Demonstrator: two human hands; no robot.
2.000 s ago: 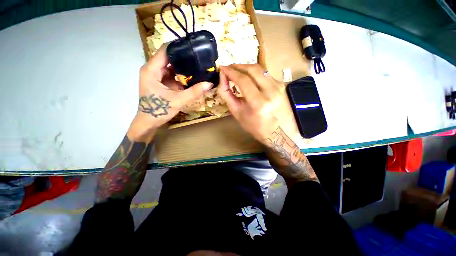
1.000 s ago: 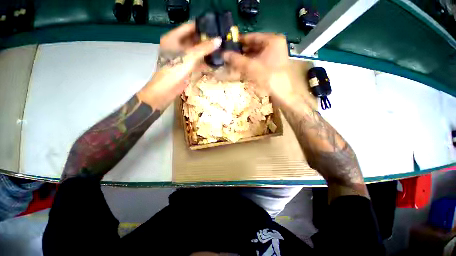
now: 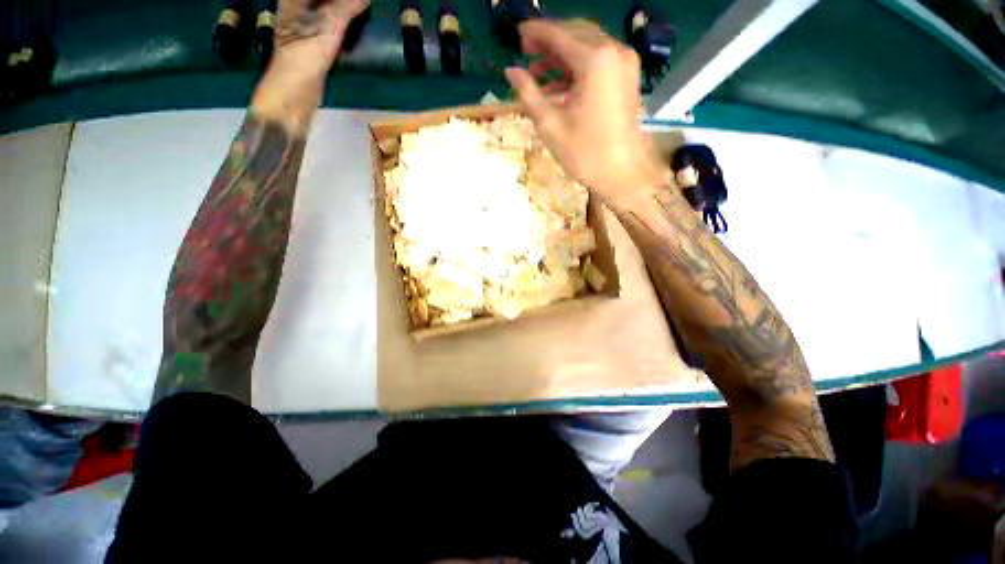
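Observation:
My left hand (image 3: pixel 317 24) is over the green conveyor, cut off by the top edge. A black unit (image 3: pixel 355 33) is at its fingertips; whether they grip it is unclear. My right hand (image 3: pixel 584 94) is raised above the tray's upper right corner, slightly blurred, fingers curled but apart, and empty. The open brown tray (image 3: pixel 608 259) holds a heap of small cream tabs (image 3: pixel 485 220), overexposed in the middle. A banded black unit (image 3: pixel 699 176) with cord loops lies right of the tray, beside my right wrist.
Several black units lie on the green conveyor (image 3: pixel 143 66) along the top, some with beige bands. A pale metal support (image 3: pixel 722 55) slants across at the upper right. Tan cardboard (image 3: pixel 496 369) lies under the tray on the white bench (image 3: pixel 110 253). A red stool (image 3: pixel 926 405) stands at the lower right.
The hands first held a black unit together over the tray, then moved up and have now separated. My left hand went to the conveyor at upper left. The view shifted toward the conveyor.

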